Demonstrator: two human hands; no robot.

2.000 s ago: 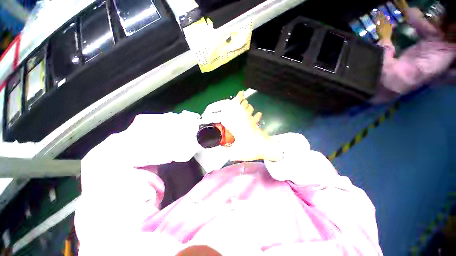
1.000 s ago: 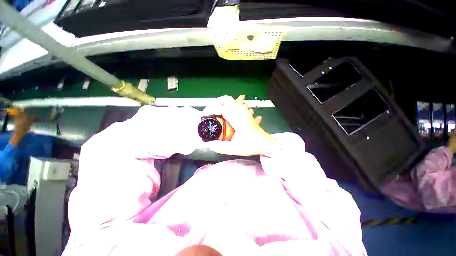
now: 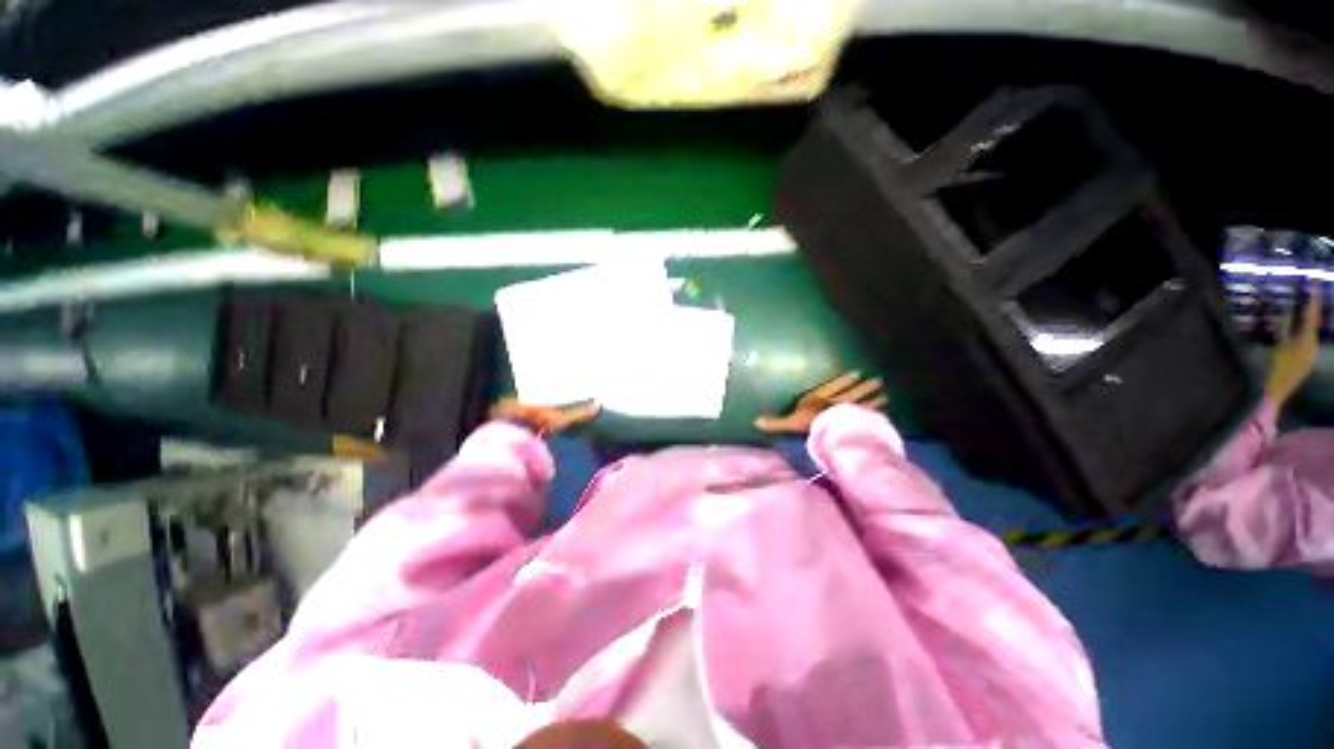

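Overlapping white sheets (image 3: pixel 622 344) lie flat on the dark green bench in front of me. My left hand (image 3: pixel 543 416) is at the near left edge of the sheets, fingers pointing right; nothing shows in it. My right hand (image 3: pixel 824 403) is at the bench edge right of the sheets, fingers apart and empty. A stack of black foam trays (image 3: pixel 1010 293) stands tilted to the right, its top pockets dark, one with a glossy reflection. A slotted black foam tray (image 3: pixel 344 366) lies left of the sheets.
Small pale parts (image 3: pixel 451 182) lie on the green belt (image 3: pixel 556 190) behind a white rail. A yellowish perforated plate (image 3: pixel 710 51) hangs at the top. A grey-white machine (image 3: pixel 125 563) stands at lower left. Another person's hand (image 3: pixel 1293 356) is at far right.
My hands, together before my chest with the watch-like dark disc and red band showing, have separated and lowered to the bench edge. The white sheets and left tray have come into clear view.
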